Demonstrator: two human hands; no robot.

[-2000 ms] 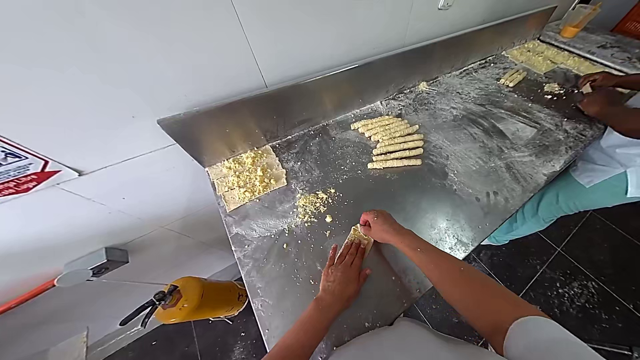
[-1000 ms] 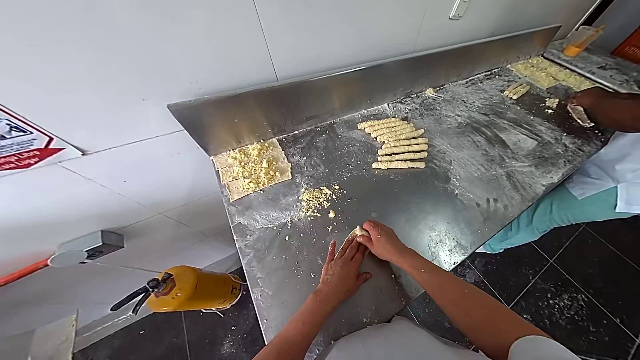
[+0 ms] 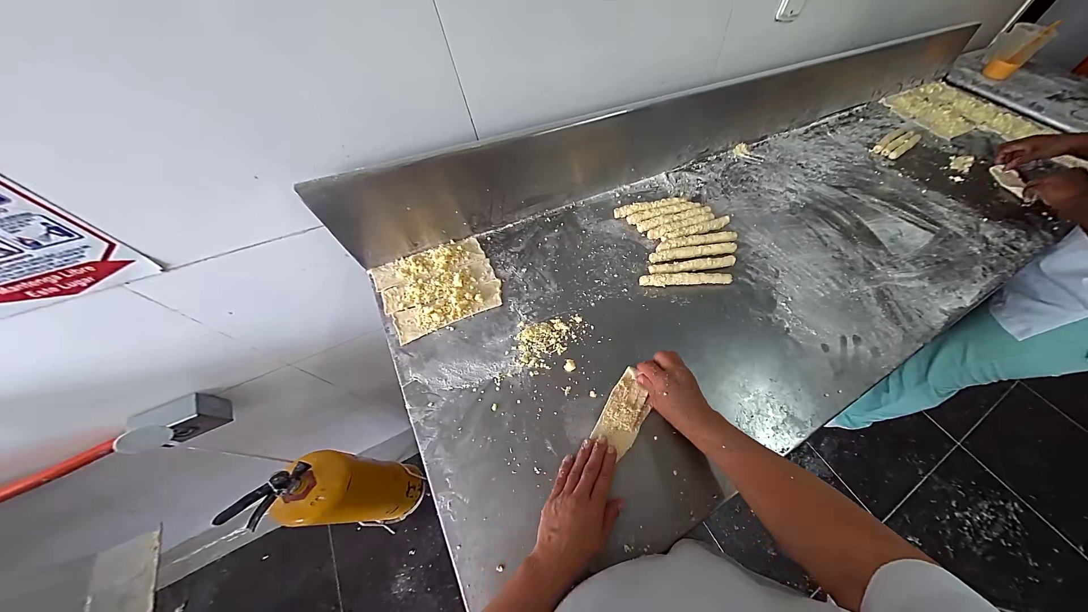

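Observation:
A flat strip of dough (image 3: 625, 410) with crumbs on it lies slanted on the steel table near its front. My left hand (image 3: 578, 501) rests flat with its fingers on the strip's lower end. The fingers of my right hand (image 3: 671, 391) pinch the strip's upper right edge. Just beyond is a loose pile of pale yellow crumbs, perhaps cheese (image 3: 544, 342). Several rolled dough sticks (image 3: 690, 279) lie side by side farther back. At the left edge, flat dough strips (image 3: 438, 287) lie together, topped with the same crumbs.
The floured steel table (image 3: 527, 459) has a raised backsplash (image 3: 595, 153). At right, a co-worker's hands (image 3: 1041, 170) handle dough beside more sticks (image 3: 897, 143) and crumb-topped dough (image 3: 952, 110). A yellow fire extinguisher (image 3: 353, 489) stands left of the table. A plastic jug (image 3: 1016, 55) stands far right.
My left hand has moved down toward me, away from my right hand. The dough strip, mostly covered by my hands one second ago, now shows stretched out between them.

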